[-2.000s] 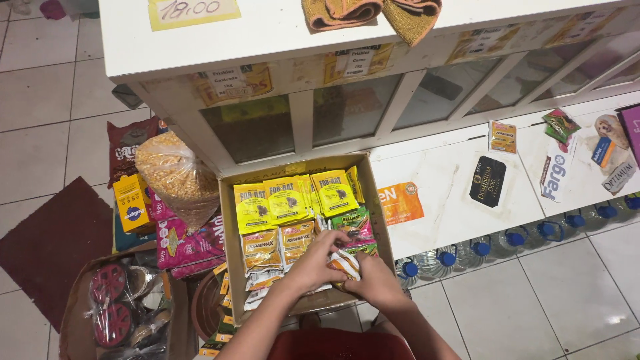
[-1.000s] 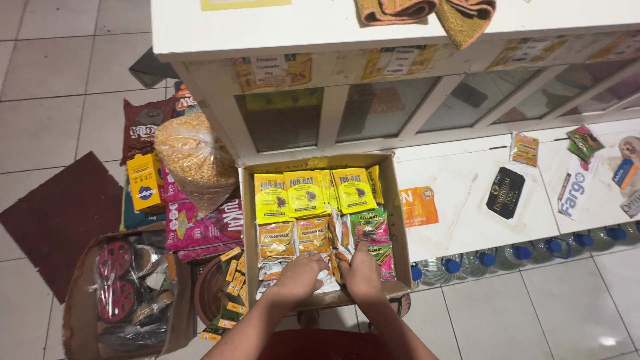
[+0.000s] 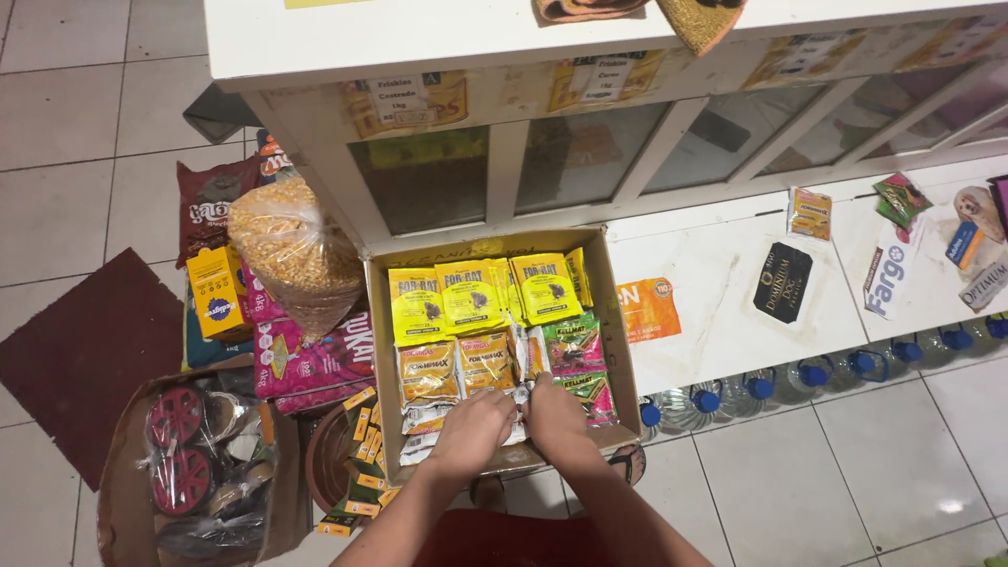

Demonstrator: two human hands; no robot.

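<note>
A cardboard box holds rows of sachets. Yellow For-Rat sachets fill its far side, with orange and white Formimax sachets nearer on the left. Green and pink Kellmat sachets lie at the right. My left hand is over the near middle of the box, its fingertips on white-edged sachets. Close beside it, my right hand touches the upright sachets between the Formimax and Kellmat ones. The fingertips are partly hidden, so a firm hold on any sachet cannot be told.
A white counter with glass panes stands behind the box. Its low white ledge bears a loose Formimax sachet; water bottles line its foot. At left are a bag of corn kernels, pet food bags and a box with red wheels.
Both hands have moved nearer each other over the middle of the box since the last earlier frame. Two seconds ago a white and orange sachet was between them. The view has shifted.
</note>
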